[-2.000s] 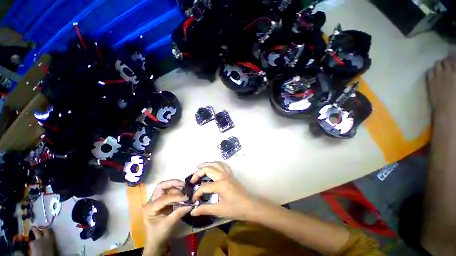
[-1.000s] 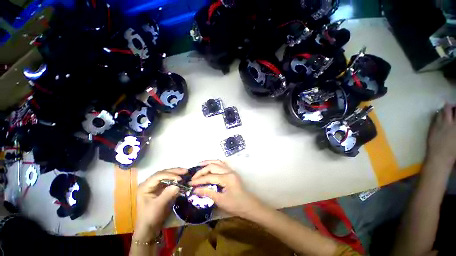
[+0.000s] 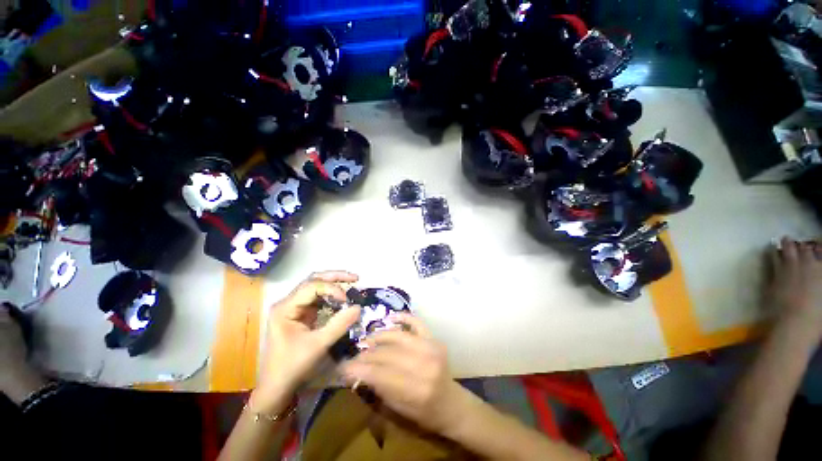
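Note:
A black camera housing (image 3: pixel 389 299) with a silvery ring board inside is held between both hands at the bench's front edge, its open face up. My left hand (image 3: pixel 311 329) grips its left side, with a small module partly visible at the fingers. My right hand (image 3: pixel 401 365) holds the housing's lower right side, fingertips at the rim. The fingers hide much of the housing. Three small dark square camera modules lie loose on the bench beyond the hands: one (image 3: pixel 407 193), one touching or close to it (image 3: pixel 436 213), and one nearer (image 3: pixel 434 259).
Housings with ring boards are piled left (image 3: pixel 257 245) and right (image 3: pixel 617 268), some with red wires. Yellow-orange tape (image 3: pixel 239 329) marks the bench. Blue trays (image 3: pixel 356 45) stand behind, a dark metal fixture (image 3: pixel 766 117) at right. Other people's hands show at both edges (image 3: pixel 798 275).
The view has shifted, so the bench contents sit lower and further right. Both hands still hold the housing, which is now turned with more of its ring board visible.

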